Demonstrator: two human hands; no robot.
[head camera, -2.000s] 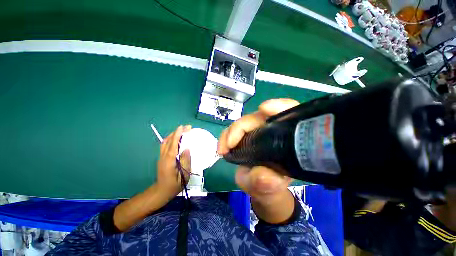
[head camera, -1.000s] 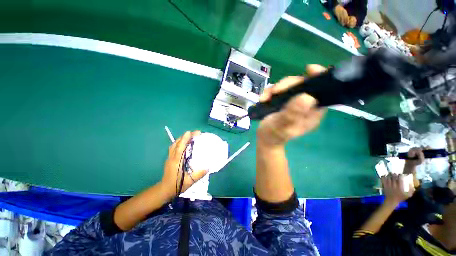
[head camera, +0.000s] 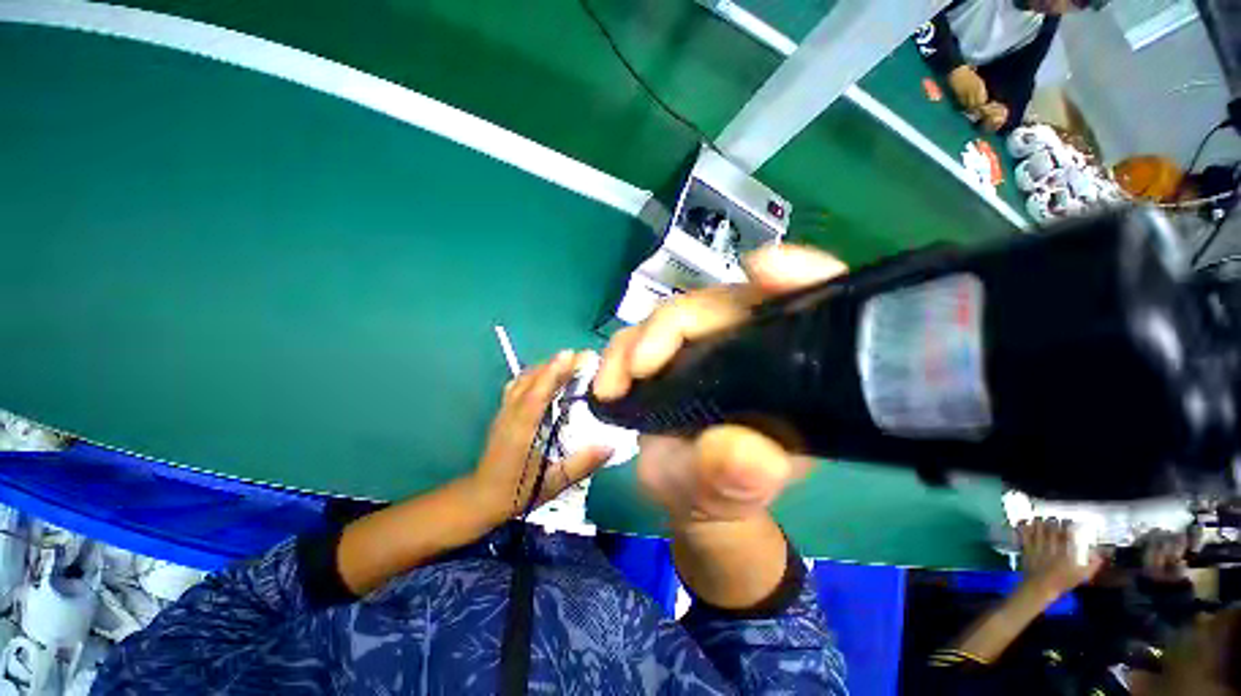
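My left hand (head camera: 524, 442) holds the white camera body housing (head camera: 593, 430) near the bench's front edge. One thin white antenna (head camera: 508, 350) sticks up beyond my fingers. A thin dark cable runs over the hand. My right hand (head camera: 715, 394) grips the black electric screwdriver (head camera: 817, 367), which has a pale label and looks huge near the lens. Its tip end is over the housing; the exact contact point is hidden. The silver screw feeder (head camera: 728, 211) stands behind, its front partly covered by my right hand.
A grey post (head camera: 830, 68) rises behind the feeder. Blue bins (head camera: 150, 510) with white parts lie below the bench edge. A neighbour's hand (head camera: 1055, 555) is at the right with white parts. Another person (head camera: 987, 68) sits across the line near heaped white parts (head camera: 1059, 170).
My right hand has brought the screwdriver from the feeder back over the housing. The left hand still holds the housing. The view has shifted, so the feeder appears further right.
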